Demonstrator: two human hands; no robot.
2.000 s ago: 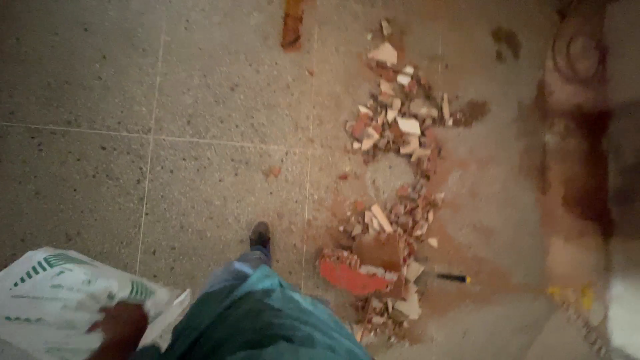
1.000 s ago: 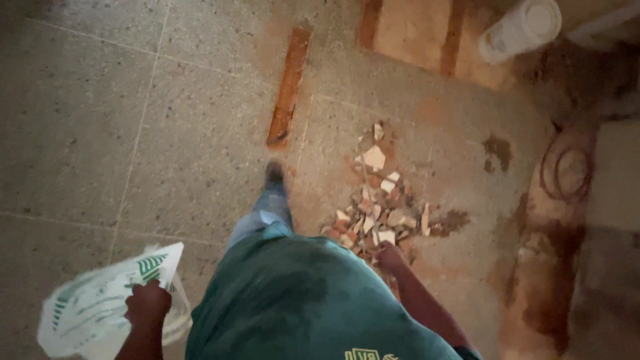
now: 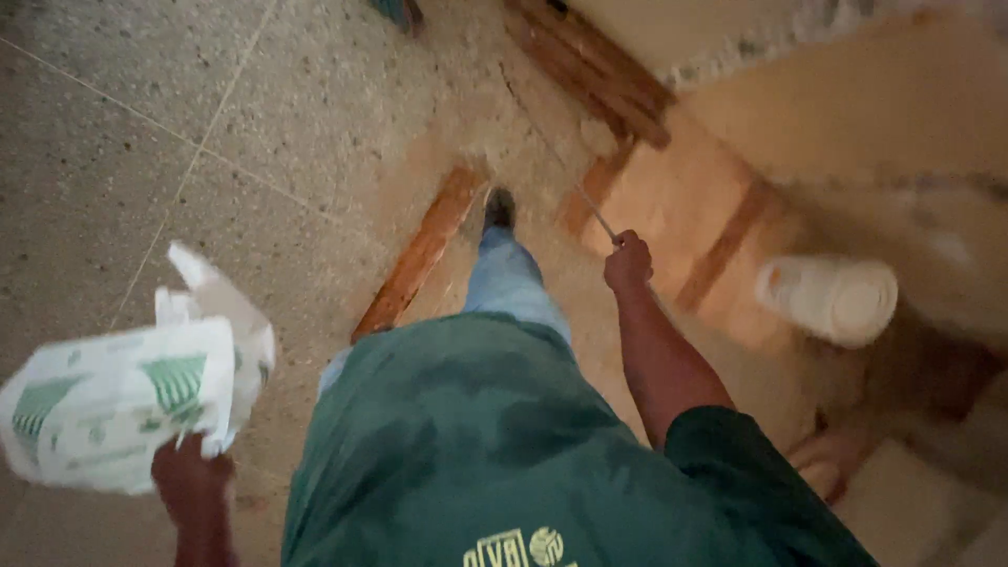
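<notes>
My left hand [image 3: 193,468] grips the edge of a white plastic sack [image 3: 118,405] with green print, which hangs at the lower left over the speckled floor. My right hand [image 3: 628,260], out in front to the right, is closed on one end of a thin rod or wire [image 3: 594,206]. The rod runs up and left from the fingers, and its far end is thin and blurred. Below it, between my arms, is my green shirt, with one shod foot stepping forward beside a reddish wooden plank [image 3: 417,252] on the floor.
Reddish wooden beams [image 3: 591,67] lie at the upper right. A pale panel with wooden strips [image 3: 669,220] is right of my right hand. A white cylindrical bucket [image 3: 835,299] stands farther right. Part of another person's foot [image 3: 405,16] shows at the top edge.
The view has moved forward, and the rubble pile has left it. My right hand, over the rubble a second ago, is now farther forward with the thin rod. My left hand still holds the sack.
</notes>
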